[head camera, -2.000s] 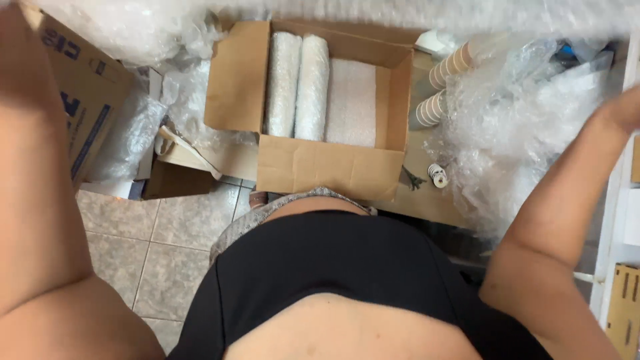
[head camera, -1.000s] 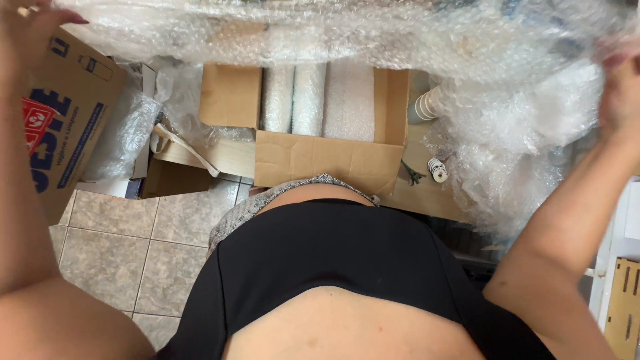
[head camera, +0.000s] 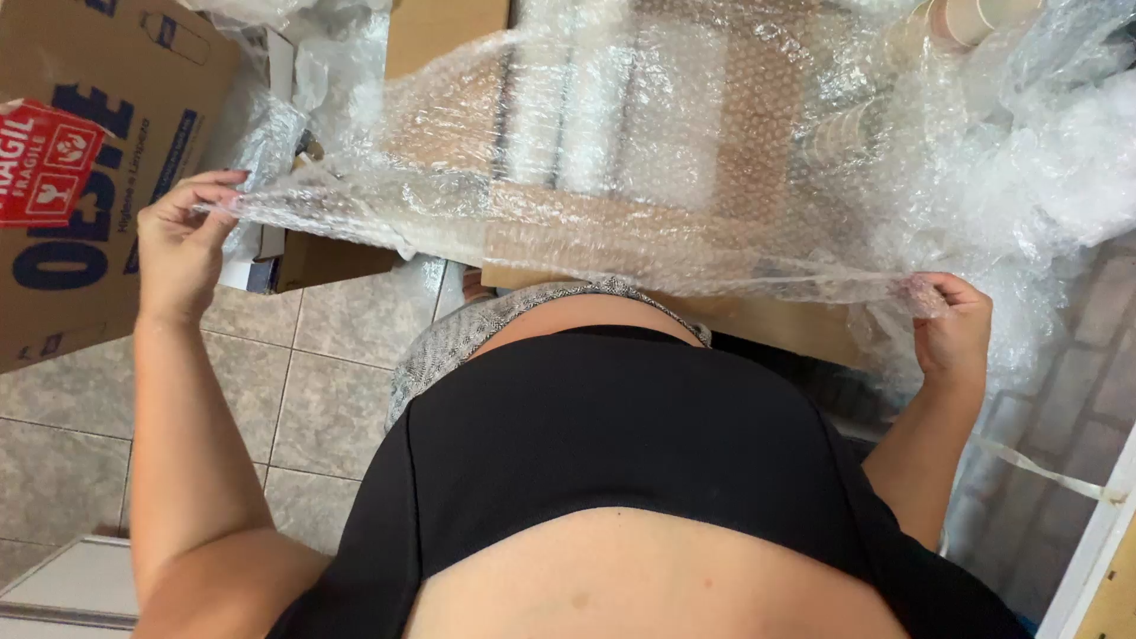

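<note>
A wide sheet of clear bubble wrap (head camera: 621, 235) is stretched between my two hands, just in front of my waist. My left hand (head camera: 191, 226) pinches its left corner between thumb and fingers. At the other end my right hand (head camera: 950, 324) grips the near right edge. Beneath the sheet, seen through it, is an open cardboard box (head camera: 763, 115). White wrapped rolls (head camera: 568, 106) lie upright in view inside the box, beside a flat white bubble-wrapped piece (head camera: 674, 115).
A large printed cardboard box (head camera: 53, 302) with a red fragile label stands at the left. Loose bubble wrap (head camera: 1047, 177) is heaped at the right. Stacked paper cups (head camera: 963, 18) lie at the top right. Grey floor tiles (head camera: 333, 382) show below left.
Both hands have come down from the top of the view toward my waist, drawing the bubble wrap over the open box, which was uncovered two seconds ago.
</note>
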